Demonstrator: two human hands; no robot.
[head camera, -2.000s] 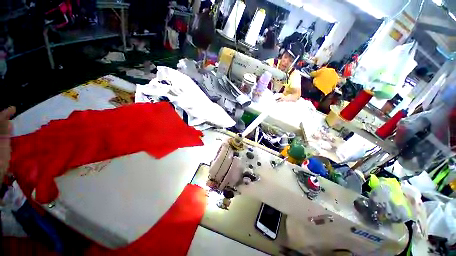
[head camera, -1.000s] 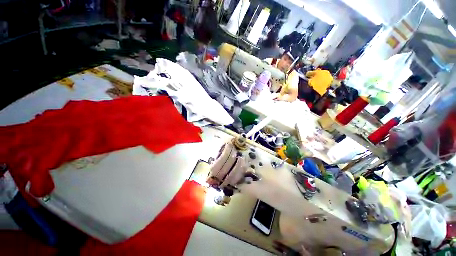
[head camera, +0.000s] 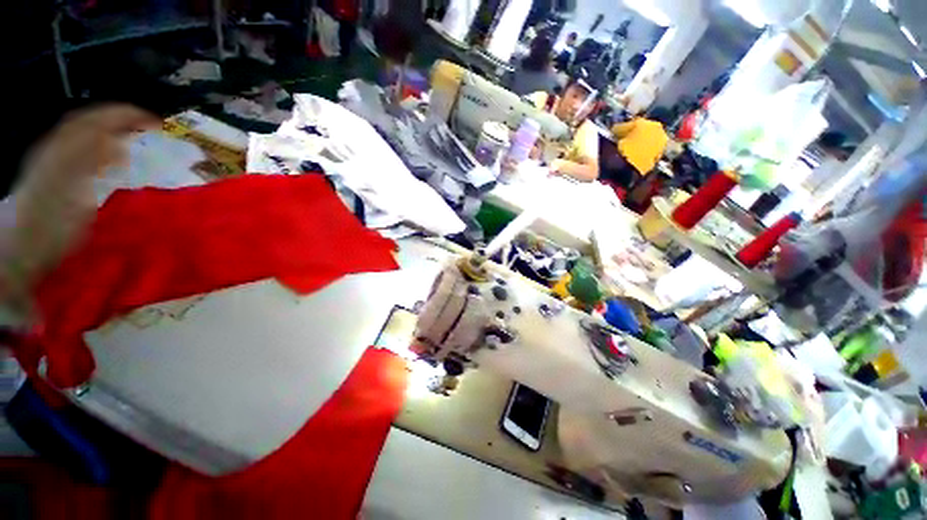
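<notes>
My left hand (head camera: 66, 198) is a large blur at the left edge, cut off by it, above and beside the left end of the red stack. Its fingers are too blurred to tell if they hold anything. The stack of red panels (head camera: 224, 229) lies on the far left of the white table. A separate red panel (head camera: 341, 437) runs from the lower left to the presser foot and needle (head camera: 442, 381), beside a bright lamp spot. The cream sewing machine (head camera: 610, 406) extends to the lower right. My right hand is not in view.
A smartphone (head camera: 527, 414) lies on the machine bed. White cut pieces (head camera: 351, 163) and grey pieces (head camera: 432, 152) lie beyond the red stack. Thread cones (head camera: 703, 199) stand behind the machine. A person (head camera: 579, 132) sits at another machine. Blue material (head camera: 66, 437) shows below the table's left edge.
My left hand was at the left edge two seconds ago, was out of view one second ago, and now reaches in over the stack's left end. The view has shifted slightly.
</notes>
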